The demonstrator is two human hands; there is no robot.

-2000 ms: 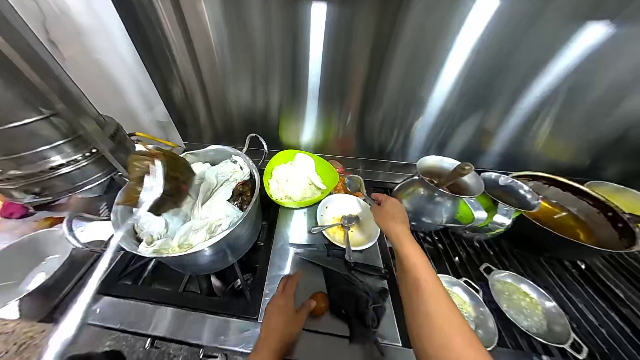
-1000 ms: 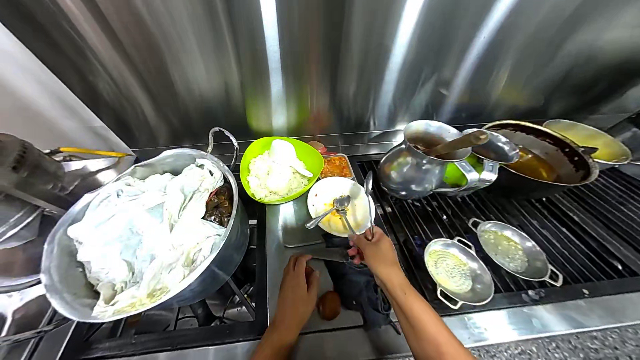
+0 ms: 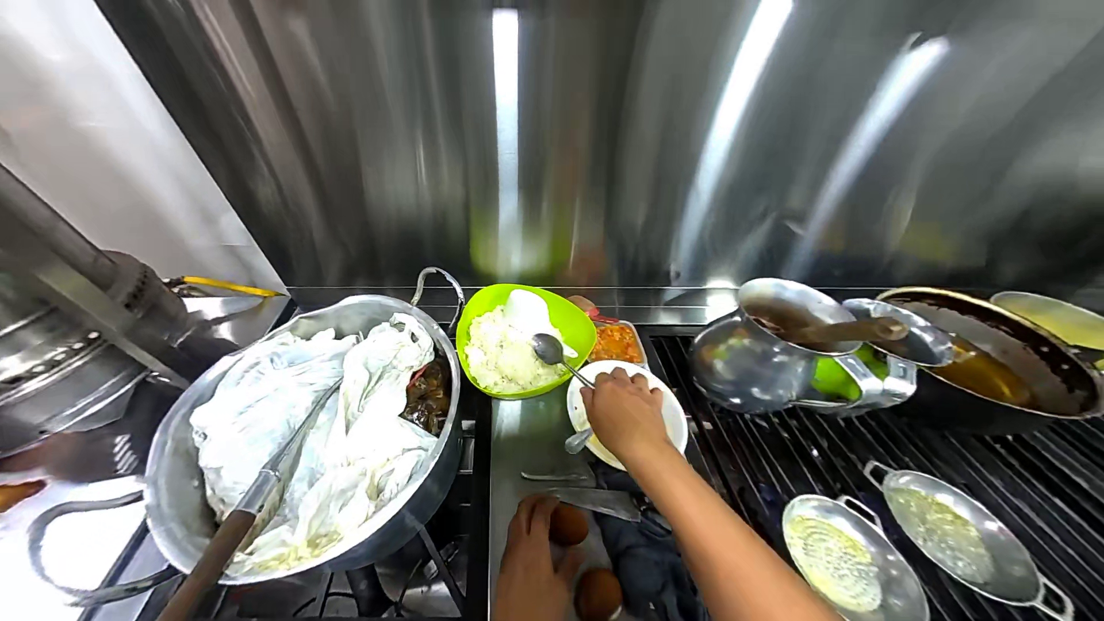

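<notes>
My right hand (image 3: 628,412) is shut on a metal spoon (image 3: 548,349) above a white bowl (image 3: 674,414). The spoon's head is over a green bowl (image 3: 580,321) of white rice. Another utensil's end rests at the white bowl's left side. My left hand (image 3: 536,552) lies on the steel counter (image 3: 515,448), its fingers against a brown egg (image 3: 569,523); whether it grips the egg I cannot tell. A second brown egg (image 3: 598,593) sits just below. A wide knife blade (image 3: 595,500) lies by my left fingertips, with a dark cloth (image 3: 647,561) to its right.
At left, a large pot (image 3: 164,466) holds white plastic, with a wooden-handled tool (image 3: 207,565) across it. Behind the white bowl is a tray of chopped red food (image 3: 617,343). On the right grill are two small pans (image 3: 854,552), (image 3: 949,526), metal jugs (image 3: 746,362) and an oil pan (image 3: 992,371).
My right hand has moved up over the white bowl, and the spoon now reaches the green bowl. Two brown eggs show now, where one showed before. The view has shifted.
</notes>
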